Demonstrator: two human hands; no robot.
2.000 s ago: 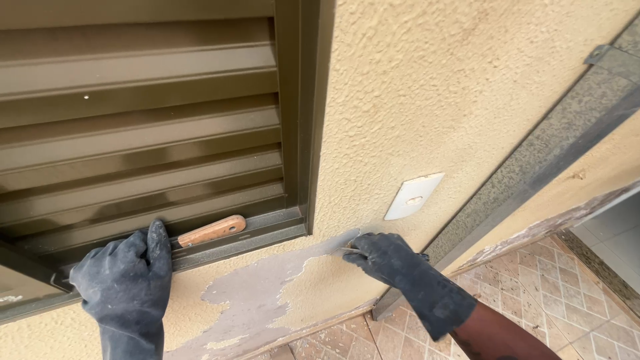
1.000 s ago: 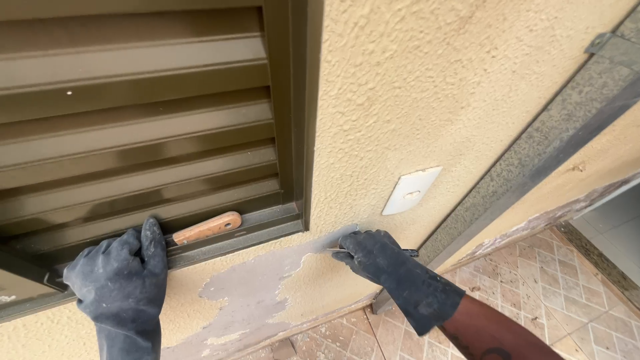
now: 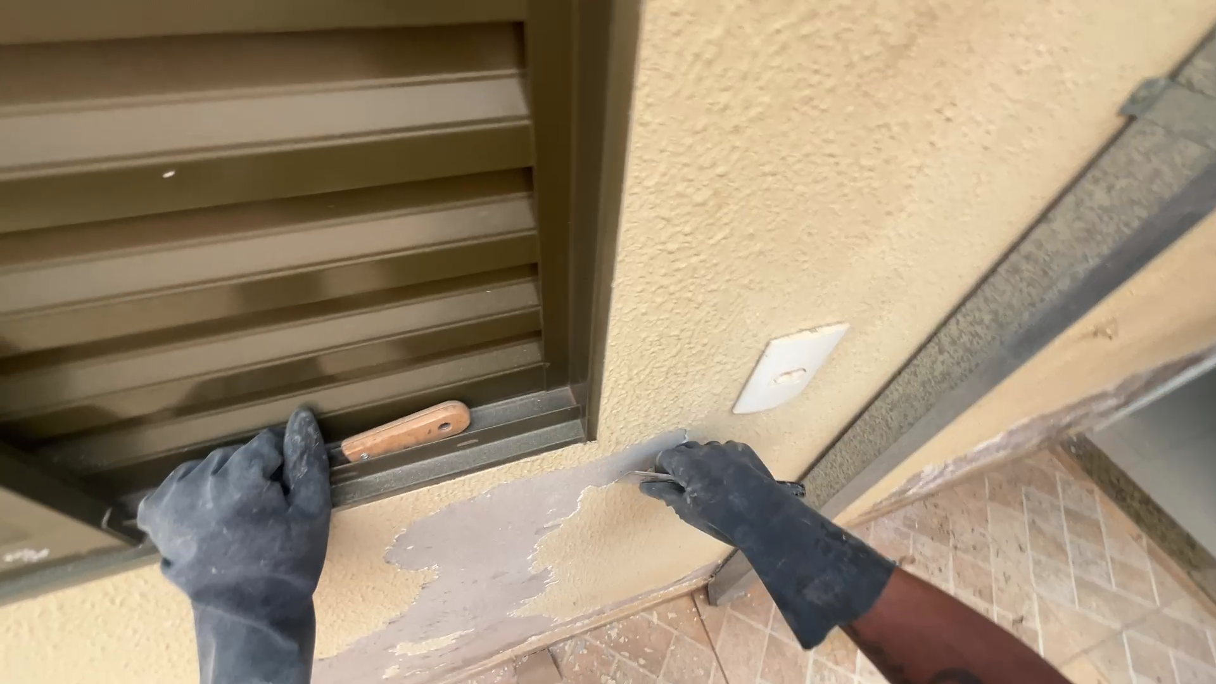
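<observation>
My left hand (image 3: 247, 513), in a dark rubber glove, rests on the sill of the louvered metal window frame (image 3: 494, 437), beside a tool with a wooden handle (image 3: 407, 431); the tool's other end is hidden by the hand. My right hand (image 3: 712, 489), gloved alike, is closed round a thin scraping tool (image 3: 648, 475) whose metal tip shows at the fingers and whose other end shows behind the hand. The tip is at the edge of the textured yellow paint, by a bare grey patch (image 3: 475, 532) on the wall below the window.
A white wall plate (image 3: 790, 369) is set in the yellow wall above my right hand. A stone-faced door surround (image 3: 1026, 256) stands to the right. Below, the tiled floor (image 3: 1007, 541) bears scattered paint chips. Brown louvers (image 3: 266, 209) fill the upper left.
My right hand stays by the upper edge of the grey patch, with only small shifts. My left hand remains on the window sill beside the wooden handle.
</observation>
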